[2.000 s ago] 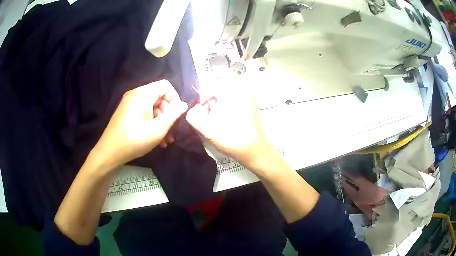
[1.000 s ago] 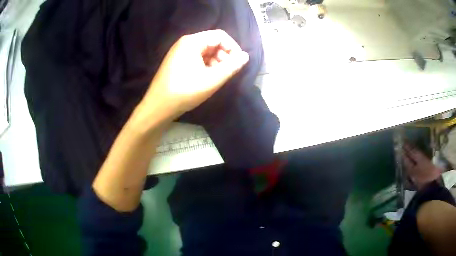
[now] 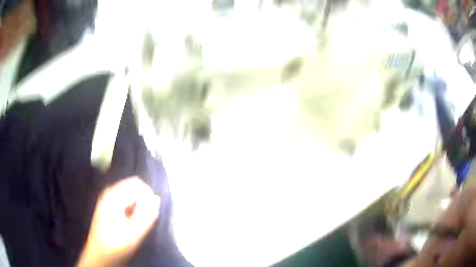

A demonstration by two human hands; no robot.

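Note:
The dark garment lies heaped at the left of the white machine table. My left hand is at the lower left over the garment, its fingers curled closed with the fingertips at the cloth near its right edge; glare hides the exact pinch. My right hand is at the lower right rim, off the table, blurred and partly cut off; whether it holds anything cannot be told. The sewing machine is off-white and blurred. Its needle area is lost in blur and glare.
A white paddle-like bar hangs over the garment at the machine's left end. A yellow strip and beige scraps lie beyond the table's right front edge. Green floor shows below the table edge.
My right hand left the garment for the lower right and now shows higher there. My left hand stays at the cloth. The view has swung up and right, bringing the machine back into view.

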